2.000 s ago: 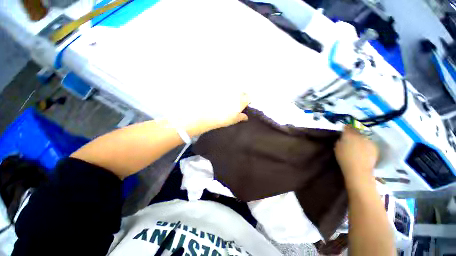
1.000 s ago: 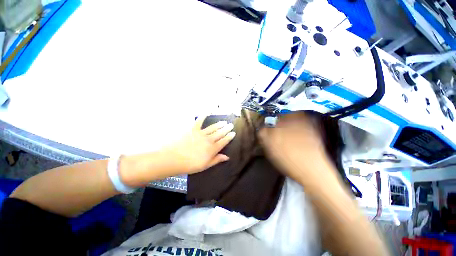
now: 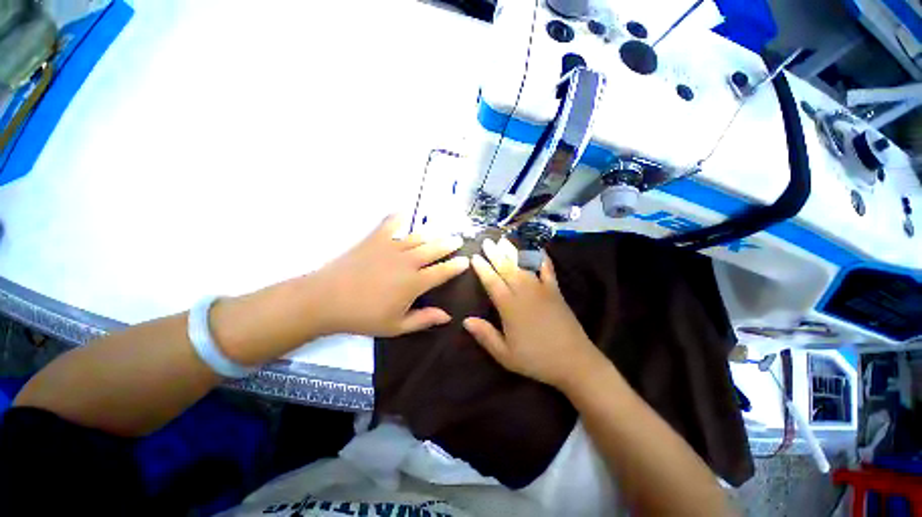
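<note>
The brown fabric panel (image 3: 647,333) lies from the needle area across the table edge and down over my lap. My left hand (image 3: 389,278) rests flat on its upper left edge, fingers spread. My right hand (image 3: 526,318) presses on the panel beside it, fingertips close to the presser foot and needle (image 3: 485,214). The needle tip is too small to tell. White fabric (image 3: 404,454) is bunched under the panel at my lap. The sewing machine (image 3: 667,131) stands over the fabric's top edge.
The table (image 3: 233,131) has a measuring scale (image 3: 313,389) along its front edge. A yellow strip (image 3: 25,109) lies at the far left. Narrow strips (image 3: 806,429) hang at the right. A red frame (image 3: 880,490) is at the lower right, blue cloth (image 3: 207,449) at the lower left.
The brown panel came to the needle and now spreads out to the right. My right hand moved left from beside the machine head, next to my left hand. The view has shifted closer to the machine.
</note>
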